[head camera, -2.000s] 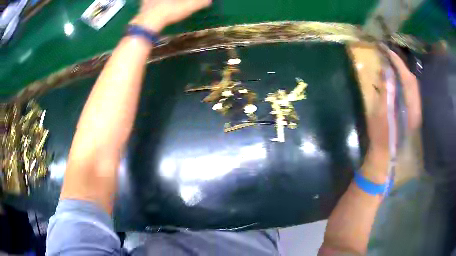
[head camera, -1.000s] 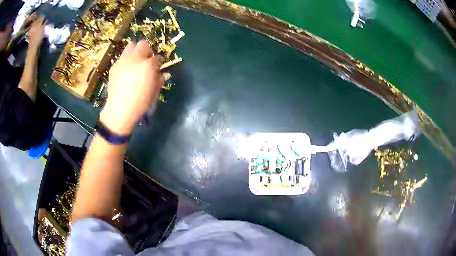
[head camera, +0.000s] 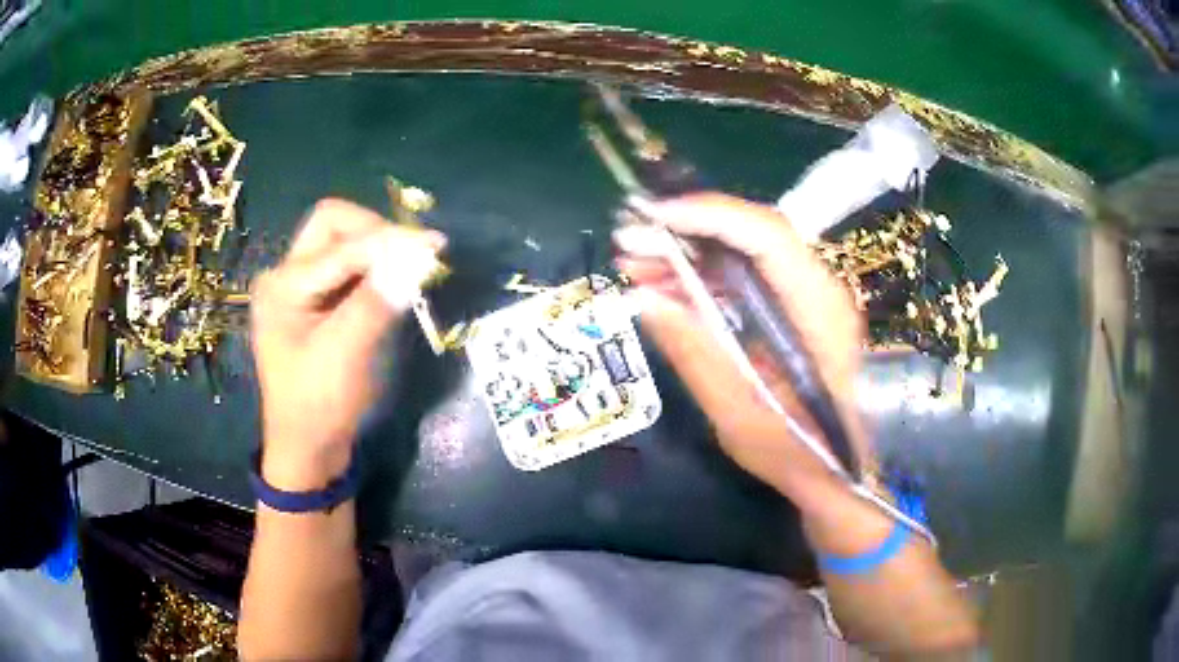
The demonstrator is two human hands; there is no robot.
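Observation:
A white rounded-square socket housing [head camera: 565, 375] lies open side up on the dark green mat, with a circuit board, dark parts and a brass strip inside. My left hand [head camera: 339, 291] is raised left of it, fingertips pinched on a brass contact strip [head camera: 435, 323] whose lower end is near the housing's upper left corner. My right hand [head camera: 737, 317], blurred, grips a dark long-handled tool [head camera: 791, 349] at the housing's right, its tip pointing up and away. A white cord runs along the tool and wrist. White covering shows on my left fingertips.
A tan parts tray [head camera: 93, 339] full of brass is at far left, beside a loose brass pile [head camera: 181, 259]. Another brass pile [head camera: 957, 310] and a clear plastic bag [head camera: 860, 175] are at right. A littered brown ledge [head camera: 517, 49] runs behind. A black crate [head camera: 162, 576] is below left.
The view has swung right. My left hand has left the brass pile and holds a strip near the housing. My right hand has come into view with the tool. The housing sits turned.

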